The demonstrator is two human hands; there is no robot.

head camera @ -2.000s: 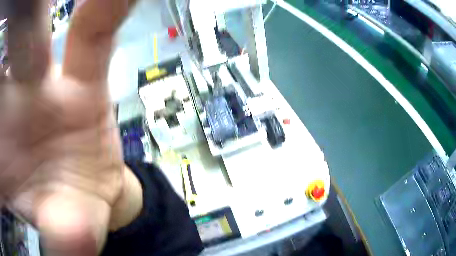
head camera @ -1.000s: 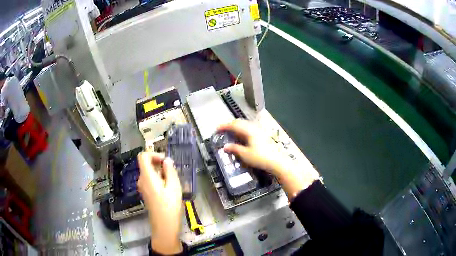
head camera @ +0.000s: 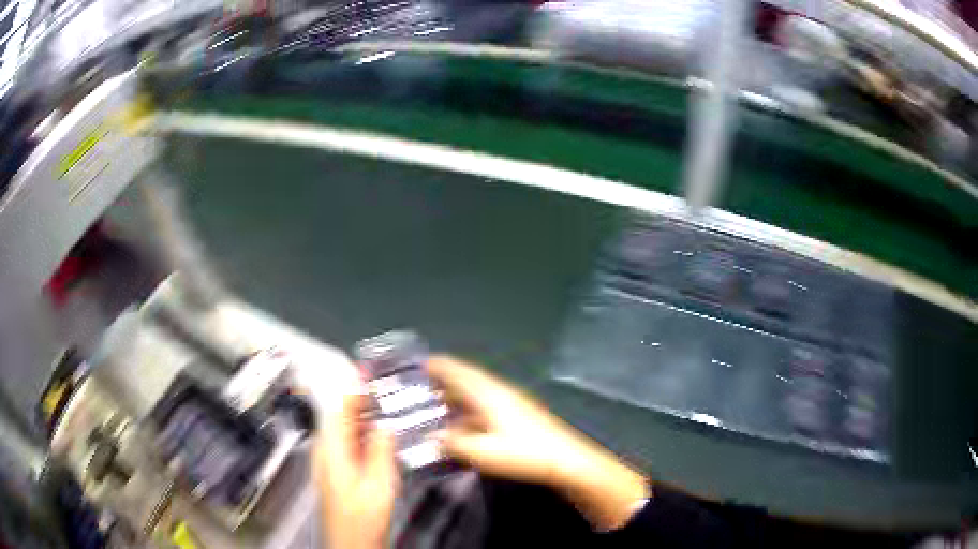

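Observation:
The picture is blurred. A phone housing [head camera: 405, 399], dark with pale rectangles, is held tilted between my two hands, above the bench beside the machine. My left hand [head camera: 352, 466] grips its left edge. My right hand [head camera: 504, 429] grips its right edge, with the fingers partly hidden. A dark slab-like shape [head camera: 209, 440] sits in the machine's fixture at the lower left; its details are smeared.
The white machine [head camera: 70, 177] stands at the left. A clear blister tray [head camera: 665, 349] lies on the dark green mat [head camera: 429, 247] at the right, with a few housings in its pockets. Behind runs the green conveyor [head camera: 536, 113] with white edging and a pale upright post [head camera: 713, 129].
The view has swung right, from the machine towards the mat and tray. My right hand has left the machine's fixture, and both hands are now together on one housing.

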